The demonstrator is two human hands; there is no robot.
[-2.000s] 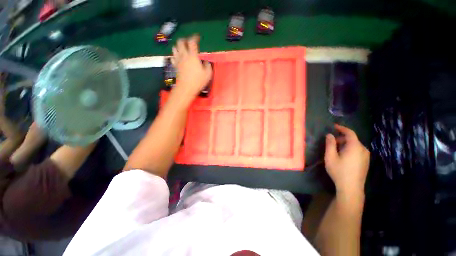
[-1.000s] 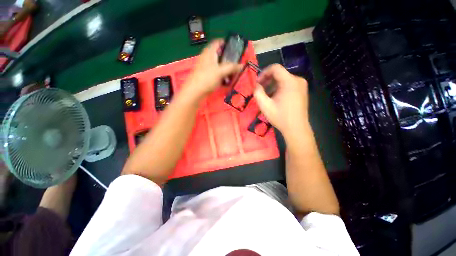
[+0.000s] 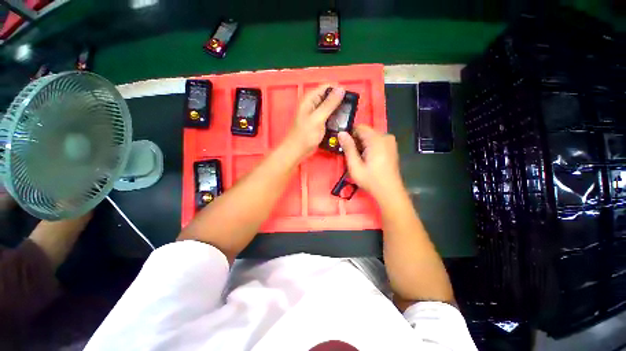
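A black handheld device with a grey screen and an orange-yellow button is held over the right part of the red tray. My left hand grips its left side and top. My right hand is on its lower right, thumb near the button. A thin black front frame with a ring lies in the tray just below my right hand, partly hidden by it. Three more devices lie at the tray's left: at the top left corner, beside it and lower left.
A green conveyor belt beyond the pale edge carries several devices. A mint-green fan stands at left, with a person's arm behind it. A smartphone lies right of the tray. Tall black blister trays stand at far right.
The loose frame that was beside the device a second ago no longer shows separately. Both hands have come together on the device. Earlier, the left hand was reaching at the tray's left end.
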